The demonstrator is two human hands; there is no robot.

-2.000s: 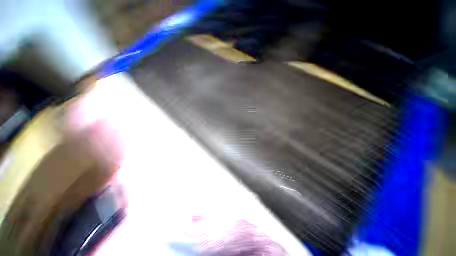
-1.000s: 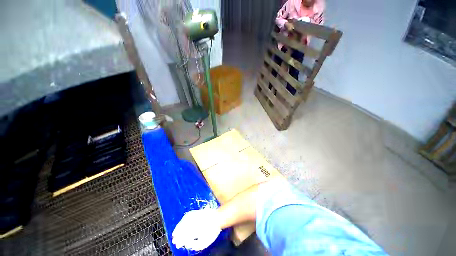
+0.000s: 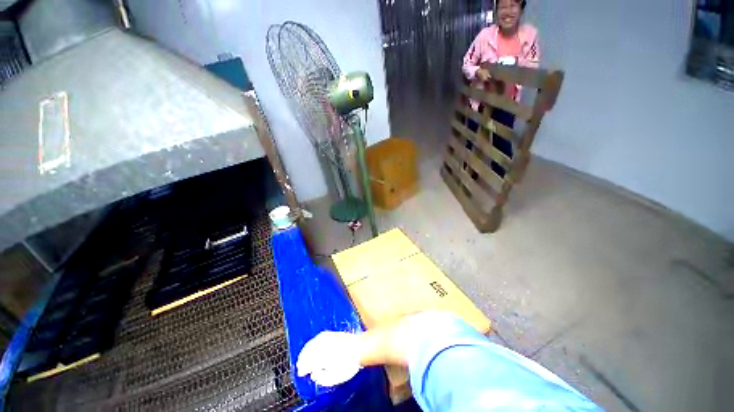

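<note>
My right hand (image 3: 330, 358), in a white glove, rests on the blue film-wrapped side rail (image 3: 310, 278) of the conveyor. Its fingers look bunched, and no held thing shows; whether they are closed is unclear. My left hand is out of the picture. Black units (image 3: 201, 261) lie in rows on a tan cardboard sheet (image 3: 201, 294) on the mesh conveyor (image 3: 217, 338). More black units (image 3: 76, 310) lie on another sheet (image 3: 64, 367) further left. Flattened cartons (image 3: 402, 282) lie stacked right of the rail, under my forearm.
A grey metal hood (image 3: 137, 121) covers the conveyor's far part. A pale roll or jar (image 3: 280, 216) stands at the rail's far end. Beyond are a standing fan (image 3: 352, 92), an orange-brown box (image 3: 390, 173) and a person (image 3: 503, 48) holding a wooden pallet (image 3: 499, 137) upright.
The view was blurred over the table and belt, then swung to the rail, fan and pallet. Since a second ago it shows more of the hood. My right hand stays on the rail.
</note>
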